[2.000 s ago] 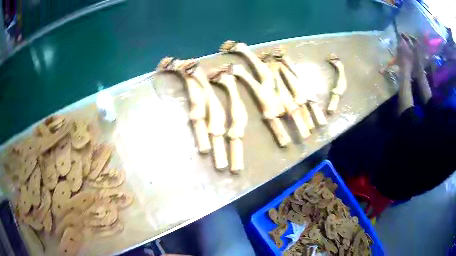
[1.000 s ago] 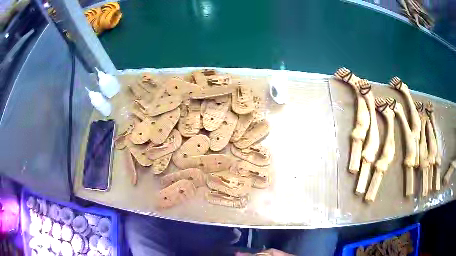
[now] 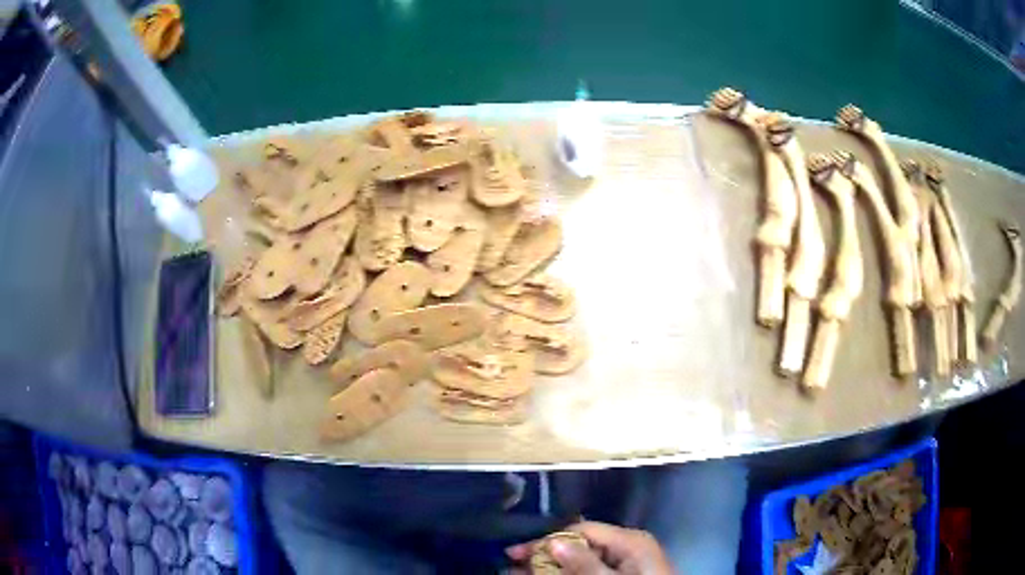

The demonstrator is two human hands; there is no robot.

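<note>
At the bottom edge, in the wearer's lap area, my right hand [image 3: 624, 549] is partly cut off, with fingers closed on a small tan piece [image 3: 559, 551]; its exact kind is unclear. A small bit of skin at the piece's left may be my left hand [image 3: 518, 551], mostly out of the picture; its grip cannot be told. Tan sole pieces [image 3: 393, 301] lie heaped on the bench at left centre. Cream leg parts [image 3: 841, 270] lie in a row at right, striped ends towards the back. A white glue bottle [image 3: 577, 146] stands at the bench's back edge.
A black phone [image 3: 184, 334] and two white bottles [image 3: 189, 174] are at left, near a grey metal bar [image 3: 124, 84]. Blue crates are below: grey parts left [image 3: 242, 505], tan parts right [image 3: 776, 522]. The green surface [image 3: 450, 56] is behind, with an orange part [image 3: 161, 30].
The view has swung left from the right side of the bench, then dipped. The hand at the bottom edge now shows more, with a tan piece in it. The bench parts look unmoved.
</note>
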